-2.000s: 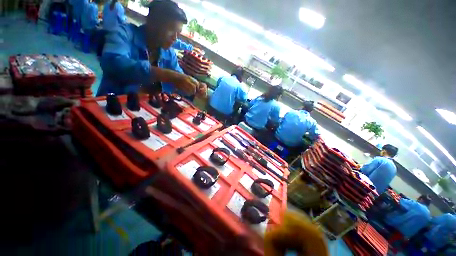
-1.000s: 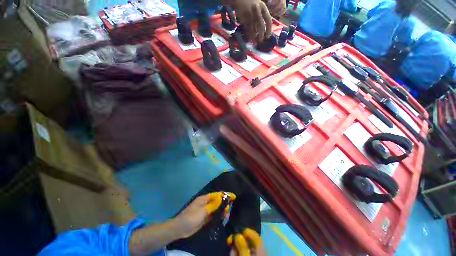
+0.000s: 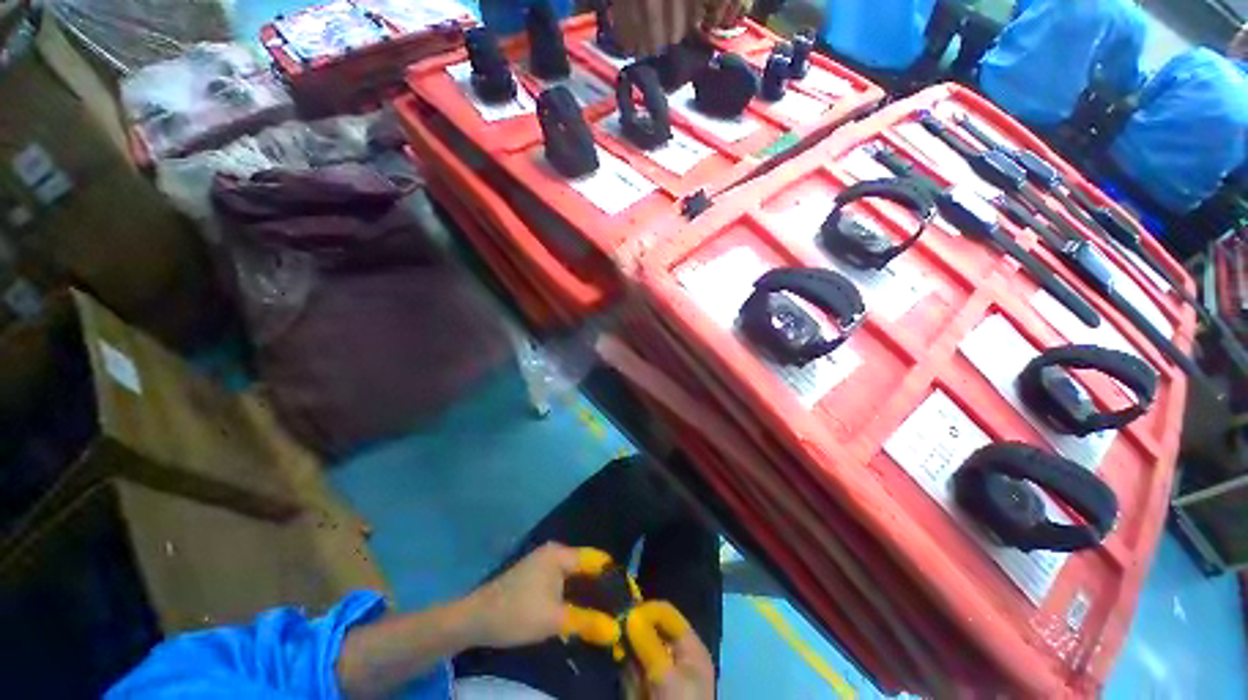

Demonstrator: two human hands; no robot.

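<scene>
My left hand [image 3: 559, 602], with yellow finger cots, holds a small black watch [image 3: 602, 591] over my lap. My right hand [image 3: 667, 648], also with yellow finger cots, meets it from the right, its fingertips on the lower part of the watch; the fingers hide the buckle and most of the strap. On the near red tray [image 3: 831, 440], several watches stand closed in loops on white paper slips, such as the looped watch [image 3: 1020, 498] at the near corner. Several flat watches [image 3: 1040, 278] lie side by side at the tray's far right.
A second red tray stack [image 3: 602, 235] with looped watches adjoins behind; another person's hand [image 3: 657, 25] reaches over it. Open cardboard cartons [image 3: 205, 533] and a maroon cloth [image 3: 356, 328] are at left. People in blue smocks [image 3: 1061, 62] sit at top right.
The view has swung down to my lap since the first frame. My hands have come together on the watch since one second ago, when they were farther apart.
</scene>
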